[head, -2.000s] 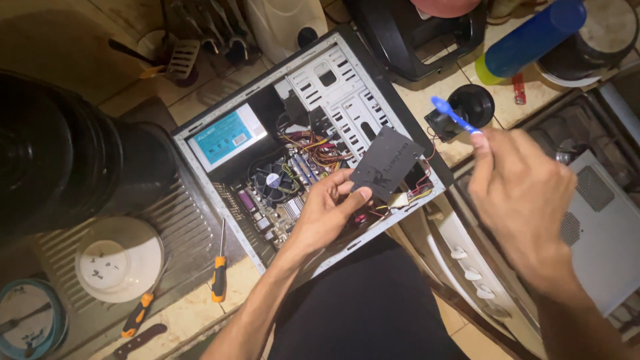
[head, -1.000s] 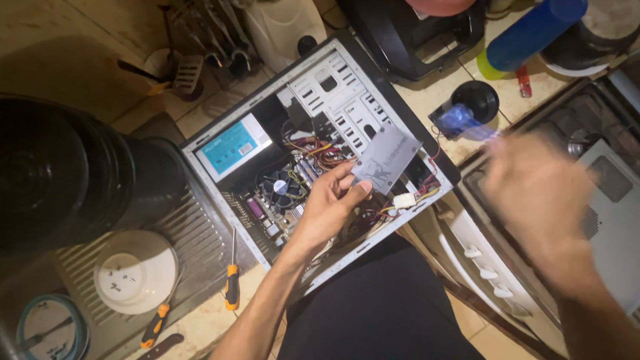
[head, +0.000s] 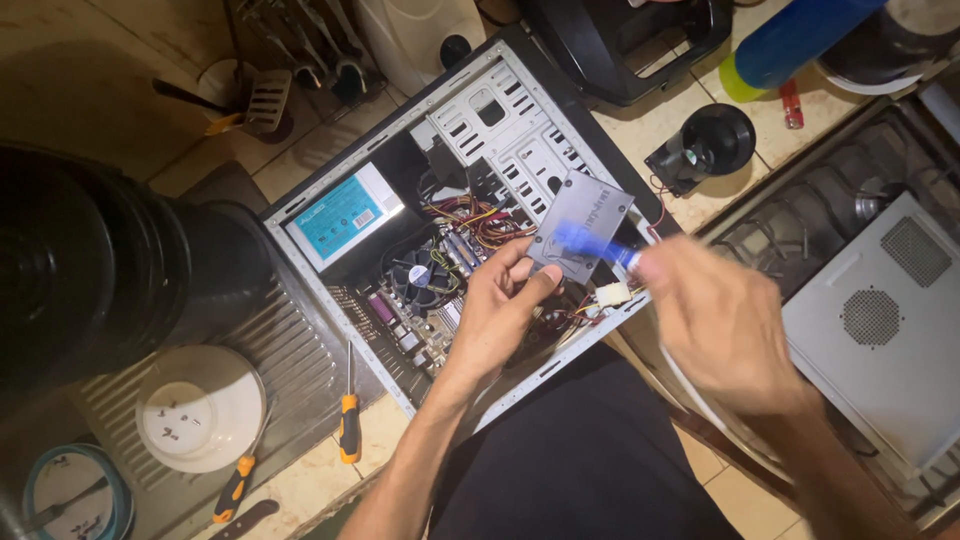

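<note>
My left hand (head: 506,307) holds a grey Kingston solid-state drive (head: 592,196) by its lower left edge, over the open desktop computer case (head: 375,360). My right hand (head: 720,330), blurred, grips a blue brush (head: 600,244), whose blurred head lies over the face of the drive; whether it touches is not clear. Below the drive a white Molex connector (head: 613,293) hangs on its wires. Inside the case are a CPU fan (head: 421,277), a power supply with a blue label (head: 337,217), bundled cables (head: 487,221) and a partly hidden motherboard.
Two orange-and-black screwdrivers (head: 349,427) lie left of the case, near a white plate (head: 247,390) with small screws. A black fan (head: 675,161) and round black container (head: 724,139) stand behind right. The metal side panel (head: 817,292) rests on the stove (head: 720,232).
My right hand has moved left with the brush, from beside the drive to over it. The drive's face has tilted and looks lighter. My left hand keeps its hold.
</note>
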